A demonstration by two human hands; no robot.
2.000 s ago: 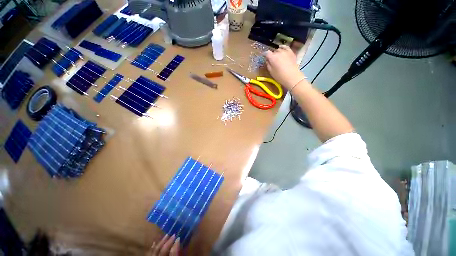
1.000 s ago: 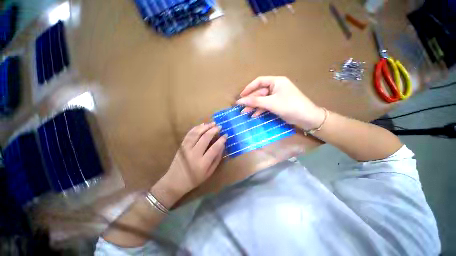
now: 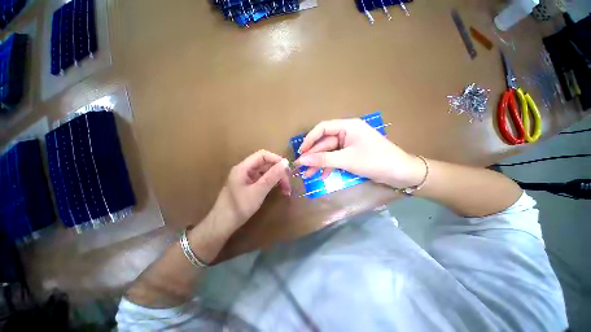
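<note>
A bright blue solar cell string point(image 3: 337, 184) with white lines lies on the bench close to my body, partly hidden under my right hand. My right hand point(image 3: 355, 154) is over it, thumb and finger pinched at its left edge. My left hand point(image 3: 249, 185) is just left of the string, thumb and finger also pinched. The fingertips of both hands nearly meet on a tiny tabbing ribbon end point(image 3: 293, 166); the fingers mostly hide it.
Stacks of dark navy strings point(image 3: 91, 168) on clear sheets are at left. A bright blue pile point(image 3: 256, 9) is at the top. At right are a heap of short ribbon pieces point(image 3: 471, 102), scissors point(image 3: 512, 117), a grey strip point(image 3: 464, 34), an orange-brown piece point(image 3: 481, 38) and a white bottle point(image 3: 515, 14).
My right hand has come from the far right side of the bench to the string. My left fingers have lifted off the string's edge and pinched together beside my right fingertips.
</note>
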